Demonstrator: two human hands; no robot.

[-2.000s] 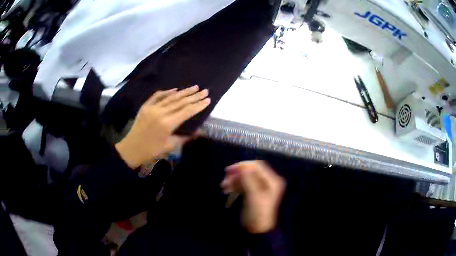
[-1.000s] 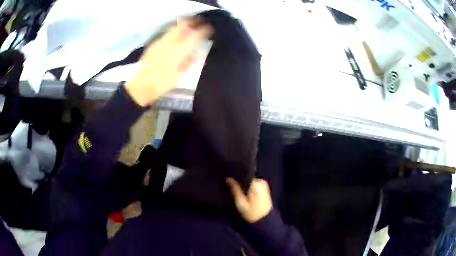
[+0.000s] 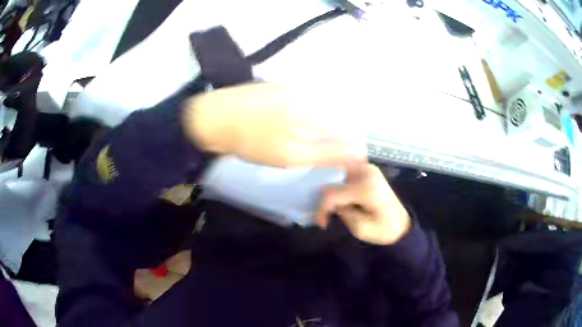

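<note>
A part-sewn garment piece, with its pale side [image 3: 265, 185] showing, lies over my lap at the table's front edge. Its dark strip [image 3: 220, 56] lies on the white material to the left. My right hand [image 3: 367, 204] grips the right end of the pale side with bent fingers. My left hand [image 3: 268, 124] is blurred and reaches across the piece, its fingertips meeting my right hand. Whether the left fingers grip the cloth is hidden by blur and glare.
Black thread snips [image 3: 472, 92] and a brown-orange stick [image 3: 492, 81] lie on the machine table at right, beside a white vented box [image 3: 533, 114]. The ruler-marked edge [image 3: 459, 164] runs along the front. White and dark pieces heap at the left.
The dark panel was drawn from the table toward my lap and turned, so its pale side shows. My left hand came down and right to meet my right hand, which rose slightly.
</note>
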